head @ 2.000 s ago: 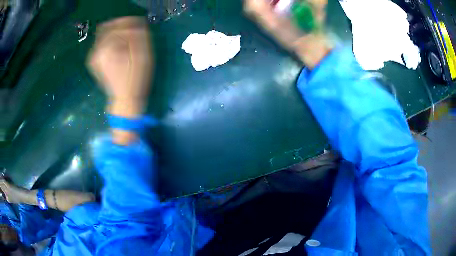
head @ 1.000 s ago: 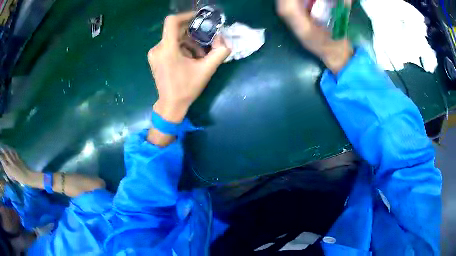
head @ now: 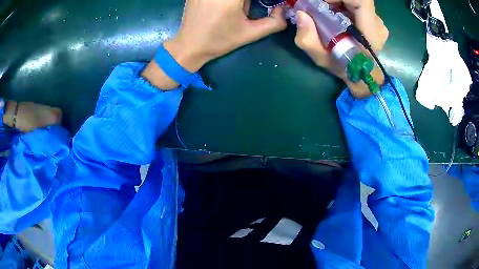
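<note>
My left hand (head: 226,26) is at the top centre, with a blue strap on its wrist. Its fingers hold a dark watch housing (head: 270,2), mostly cut off by the top edge. My right hand (head: 362,31) is closed around a glue syringe (head: 328,23), a clear barrel with red parts. The syringe's front end is close to the housing; its tip cannot be made out. A green cap (head: 360,67) is at its rear, with a clear hose (head: 386,109) and a black cable (head: 391,81) running back over the sleeve.
A white cloth or glove (head: 444,79) lies on the green bench (head: 262,110) at right, with dark units (head: 436,26) on it or near it. Black equipment (head: 470,131) stands at the far right edge. Another person's hand (head: 37,116) rests at the left.
The view has shifted. My left hand with the housing and my right hand with the syringe have come together. The syringe now angles up-left. The white tissue is no longer seen lying on the bench.
</note>
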